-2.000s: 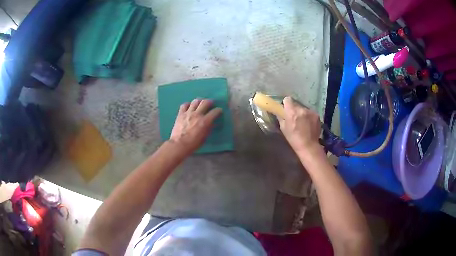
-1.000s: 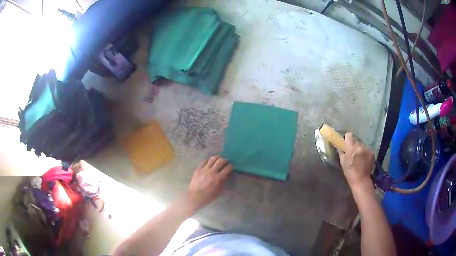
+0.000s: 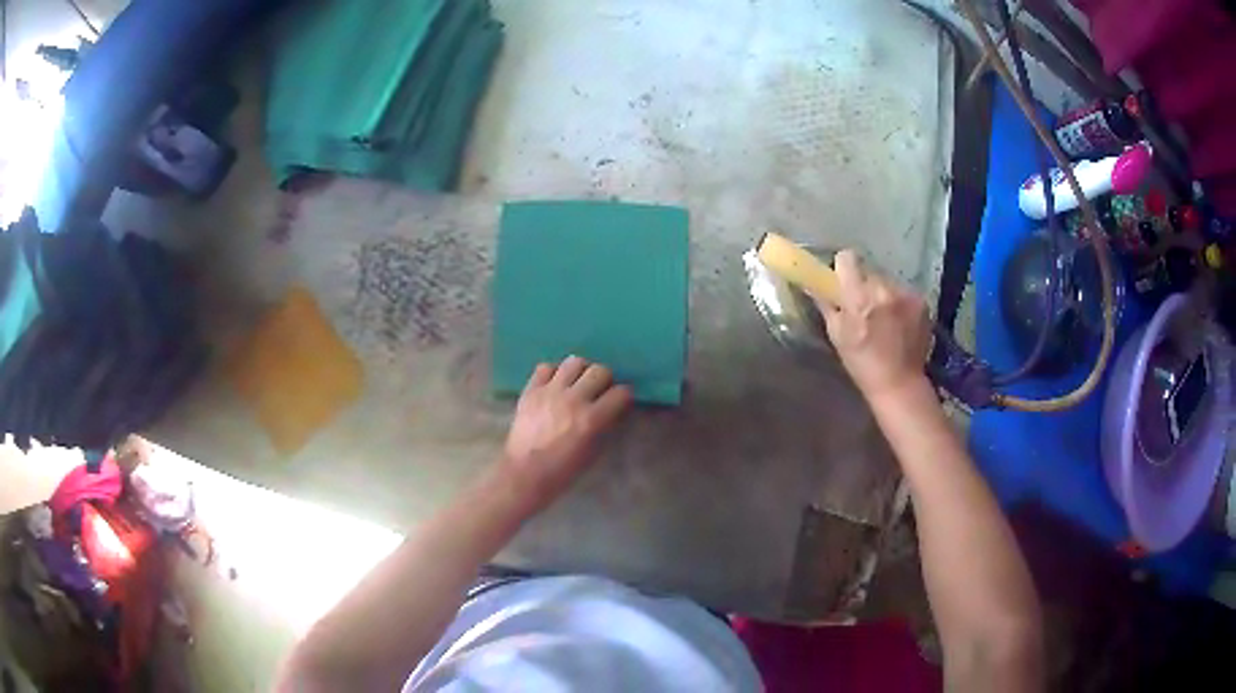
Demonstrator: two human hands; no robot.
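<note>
A green pocket piece (image 3: 592, 291) lies flat on the pale ironing table (image 3: 447, 481), with a folded band along its near edge. My left hand (image 3: 563, 420) rests with its fingertips on that near edge; it does not visibly grip the cloth. My right hand (image 3: 878, 325) is closed around the pale yellow handle of the steam iron (image 3: 800, 291). The iron is to the right of the piece, apart from it. An orange template (image 3: 297, 371) lies on the table to the left of the piece.
A green stack (image 3: 380, 95) lies at the back left, a dark stack (image 3: 109, 332) at the left edge, beside a navy roll (image 3: 163, 68). On the right, a hose (image 3: 1071, 393) arches over a blue surface with a spray bottle (image 3: 1078, 184) and purple basin (image 3: 1152, 467). Red scraps (image 3: 115, 548) lie low left.
Since two seconds ago, my left hand has moved from the middle of the green piece to its near edge. Since one second ago, the view has shifted; the iron stays to the right of the piece.
</note>
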